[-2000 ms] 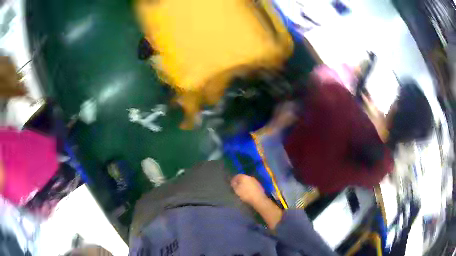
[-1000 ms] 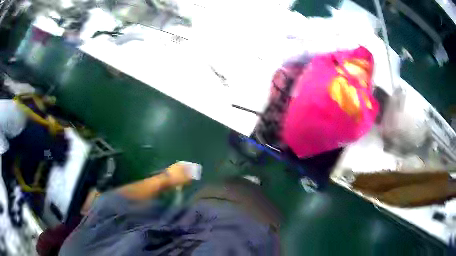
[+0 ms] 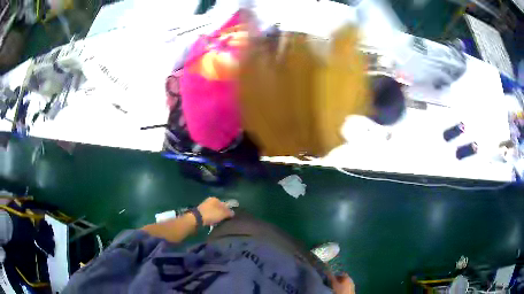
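Note:
My left hand (image 3: 215,211), with a dark band on the wrist, is in front of my grey-brown apron (image 3: 244,229), its fingers curled. A small pale thing (image 3: 231,204) shows at its fingertips; I cannot tell if it is held or lies beyond. My right hand (image 3: 343,283) is small at the bottom edge, partly hidden and cut off; its grip is unclear. A large blurred mustard cloth or jacket (image 3: 304,95) is at the white table (image 3: 138,123), beside a person in pink (image 3: 210,100).
A dark-haired head (image 3: 387,99) is beside the mustard shape. Two dark spools or small items (image 3: 466,151) lie on the table at right. A pale scrap (image 3: 293,185) and a white shoe (image 3: 326,251) show over the green floor. A yellow-framed trolley (image 3: 23,267) stands lower left.
The view has swung across to face the long white table. The person in pink now appears further left, and the mustard shape has come fully into view. My right hand now shows at the bottom.

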